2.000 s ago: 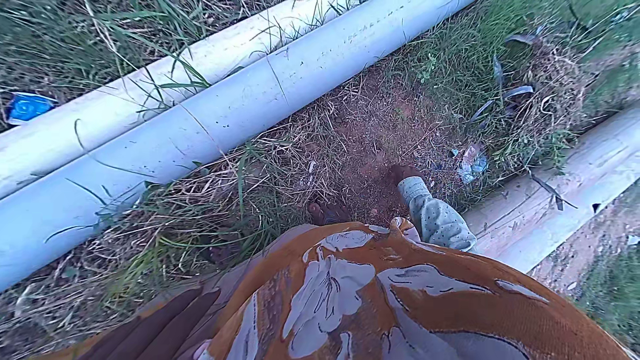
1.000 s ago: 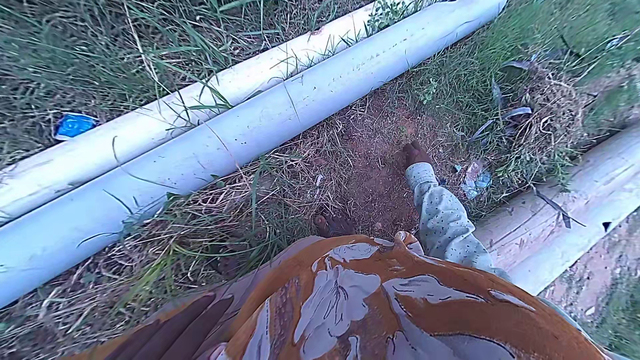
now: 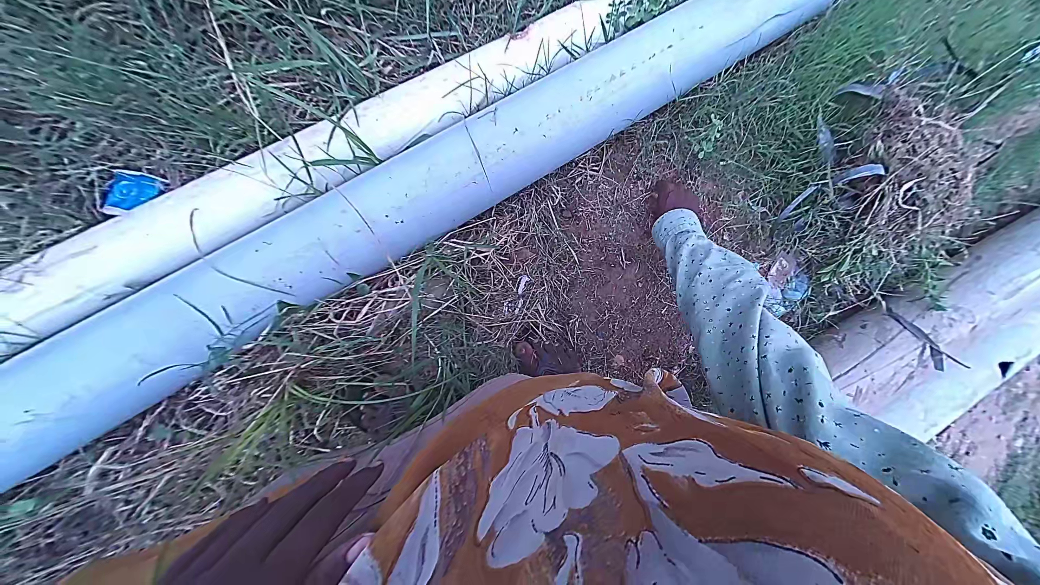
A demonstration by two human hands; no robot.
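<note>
My right hand (image 3: pixel 674 199), at the end of a pale green patterned sleeve (image 3: pixel 731 317), is low over a patch of reddish bare soil (image 3: pixel 621 276) beside short grass. Its fingers point away from the camera and are hard to make out, so whether it holds anything cannot be told. At the lower left, my left hand (image 3: pixel 284 528) lies against the orange and brown flowered cloth (image 3: pixel 561 479) of the clothing, fingers extended and slightly apart, with nothing seen in it. Part of a foot (image 3: pixel 536 357) shows below the cloth's upper edge.
Two long pale pipes (image 3: pixel 455 162) run side by side diagonally across the upper left. Another pale pipe or pole (image 3: pixel 942 333) lies at the right. A blue wrapper (image 3: pixel 132 192), a crumpled plastic scrap (image 3: pixel 786 284) and a heap of dry grass (image 3: pixel 926 162) lie around.
My right hand has reached farther forward from near the cloth, over the soil, and more of its sleeve shows. My left hand stays against the cloth.
</note>
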